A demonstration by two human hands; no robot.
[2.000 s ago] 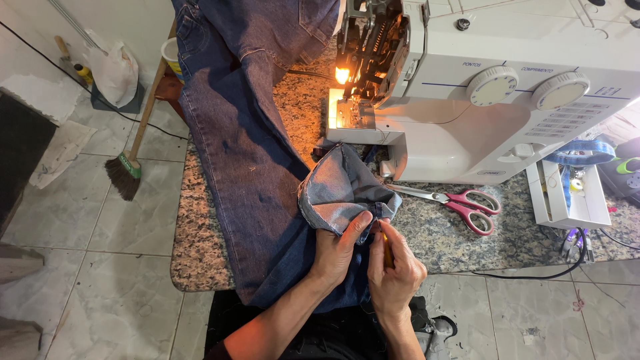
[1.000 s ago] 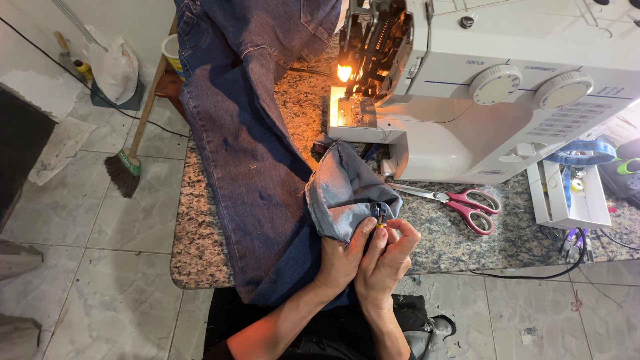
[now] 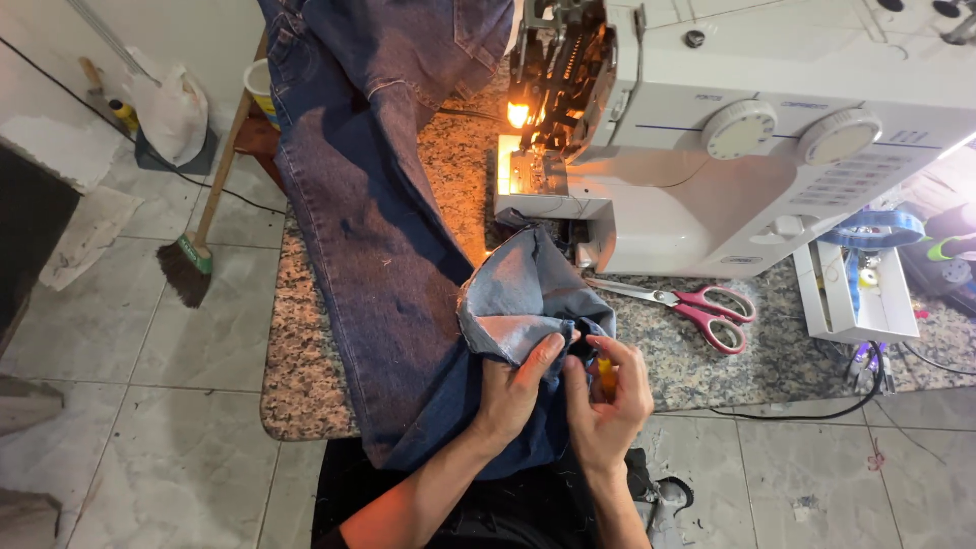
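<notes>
Dark blue denim jeans (image 3: 335, 252) lie over the granite table edge and down to my lap. One leg's hem is turned up, showing its pale inner side (image 3: 507, 286). My left hand (image 3: 512, 393) grips that hem from below, thumb on the folded cloth. My right hand (image 3: 610, 393) holds a small yellow-handled tool (image 3: 607, 374) between its fingers, close against the hem; its working end is hidden. Scissors with pink handles (image 3: 705, 309) lie just right of the hem. Behind stands a white sewing machine (image 3: 671, 213) with its lamp lit and its end cover open.
The granite tabletop (image 3: 305, 381) ends in a rounded corner at the left. A white box (image 3: 862, 305) with sewing items stands at the right, a black cable (image 3: 801, 417) hanging near it. A broom (image 3: 187, 263) leans beside the table over the tiled floor.
My right hand has shifted slightly at the hem, and the yellow handle shows more between its fingers than one second ago. My left hand still grips the hem.
</notes>
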